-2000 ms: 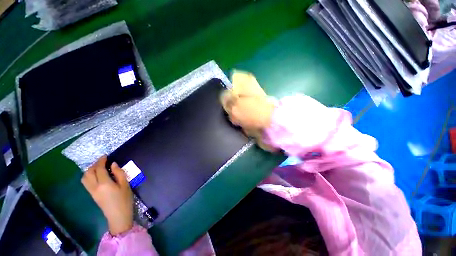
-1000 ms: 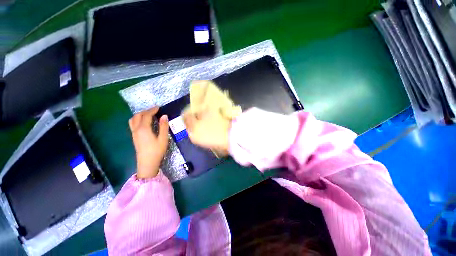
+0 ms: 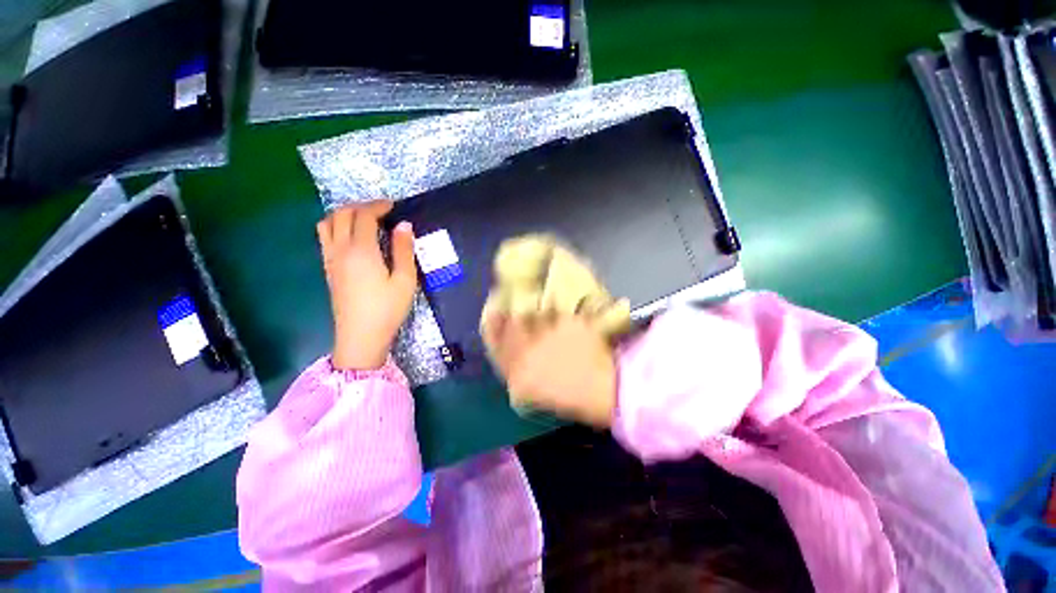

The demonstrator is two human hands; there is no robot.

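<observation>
A black panel lies flat on a silvery foam sheet on the green table. A white-and-blue label sticker is near its left end, and small black lumps show at its corners. My left hand rests on the panel's left end beside the sticker, fingers over the edge; I cannot tell how firmly it grips. My right hand, slightly blurred, holds a crumpled yellow-tan cloth over the panel's lower left part. The hand and cloth hide part of the near edge.
Other black panels lie on foam at the left, upper left and top. Stacked panels with foam stand at the right. The green table's near edge borders a blue floor with a blue stool at lower right.
My right hand with the cloth has moved from the panel's far right end to its lower left part. My left hand stays at the left end. The view has shifted.
</observation>
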